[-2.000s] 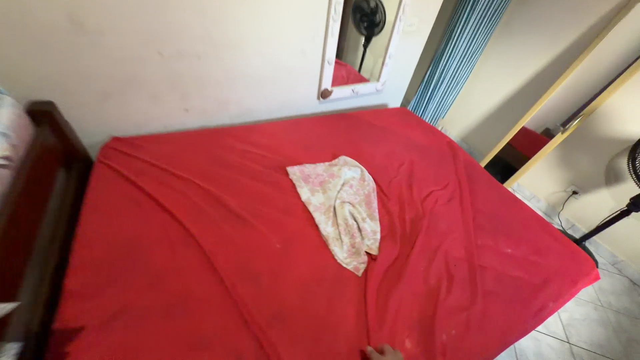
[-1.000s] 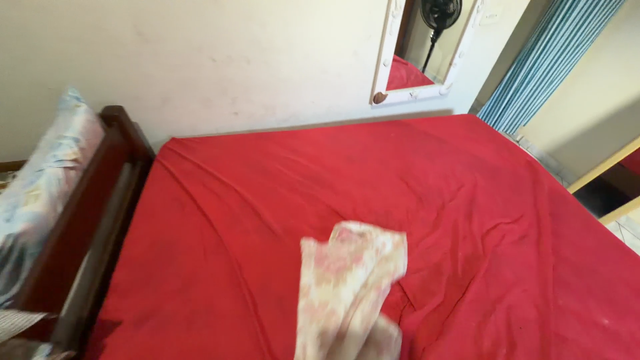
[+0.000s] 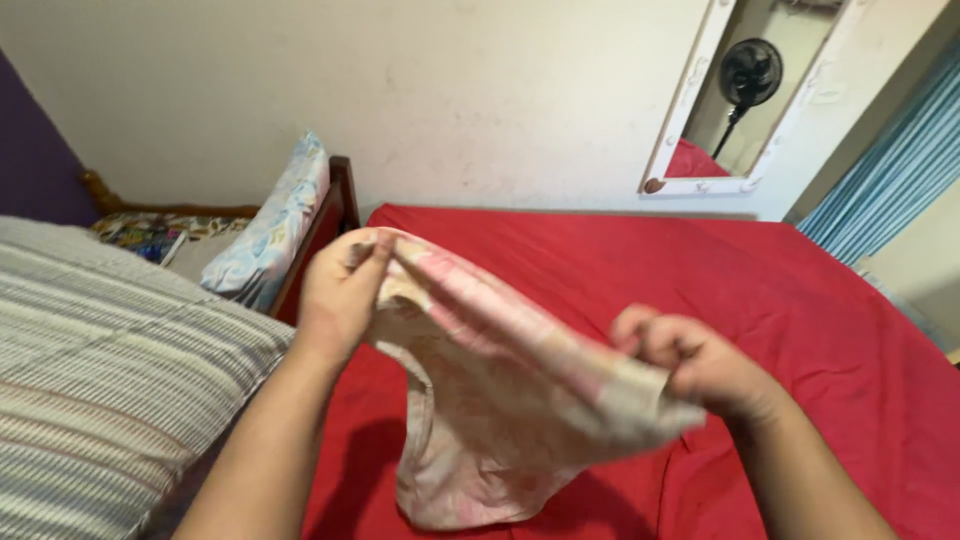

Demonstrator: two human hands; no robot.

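A small pink and cream patterned cloth garment hangs stretched between my two hands, above a bed covered with a red sheet. My left hand pinches its upper left corner between thumb and fingers. At the garment's right end, my right hand is closed on the edge, its fingers blurred by motion. The lower part of the cloth hangs down in front of the sheet, and a curved, hemmed opening shows on its left side.
A striped cushion or covered surface fills the left. Behind it, a light blue patterned pillow leans against a dark wooden headboard. A white-framed mirror reflects a black fan. Blue curtains hang at the right.
The cloth lay on the red sheet two seconds ago; now it is lifted and spread between both hands. The view has shifted left, bringing in the striped fabric.
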